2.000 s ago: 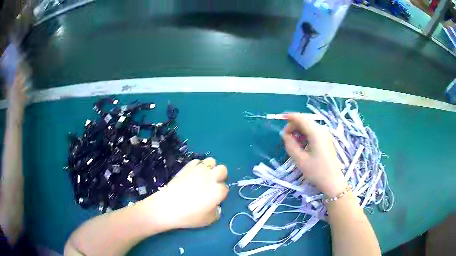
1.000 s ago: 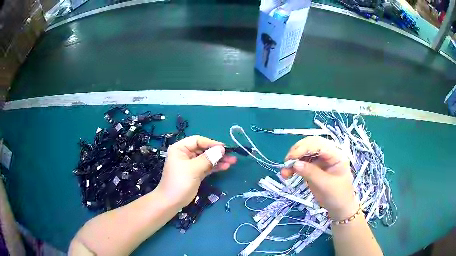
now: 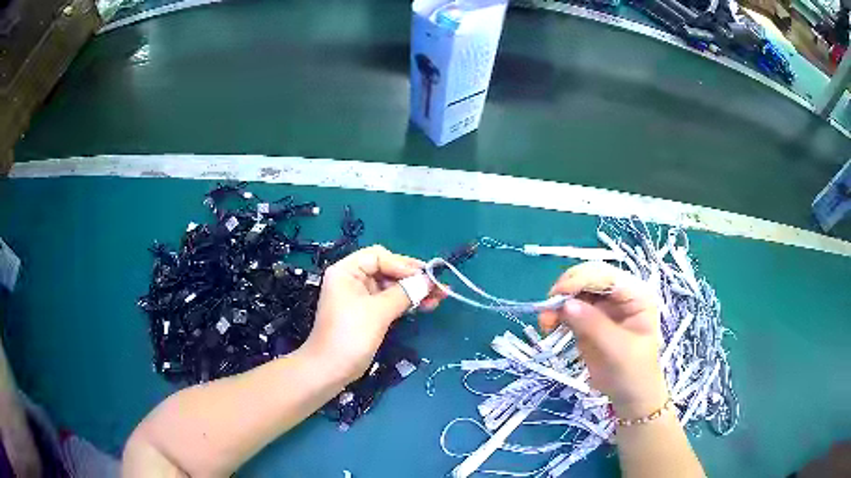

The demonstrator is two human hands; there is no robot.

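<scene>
My left hand (image 3: 369, 303), with a white wrap on one finger, pinches a short black cable (image 3: 459, 253) whose end sticks out past the fingers. My right hand (image 3: 606, 322) holds a pale grey-white wrist strap (image 3: 495, 303). The strap's loop reaches across to my left fingertips, beside the cable. Whether the loop goes around the cable is hidden by the fingers. A dark heap of black cables (image 3: 233, 299) with shiny plugs lies on the left, partly behind my left forearm. A tangled heap of wrist straps (image 3: 690, 327) lies on the right, partly under my right hand.
A white and light-blue retail box (image 3: 454, 75) stands on the dark green belt (image 3: 280, 84), beyond the whitish edge strip (image 3: 373, 176). Another box (image 3: 833, 199) shows at the right edge. A brown box (image 3: 37, 65) is at the upper left. Part of a person (image 3: 17, 420) shows at the left edge.
Both hands have come up from the heaps and together, holding a cable and a strap. The strap's loop has moved onto my left fingertips. The retail box has moved left along the belt.
</scene>
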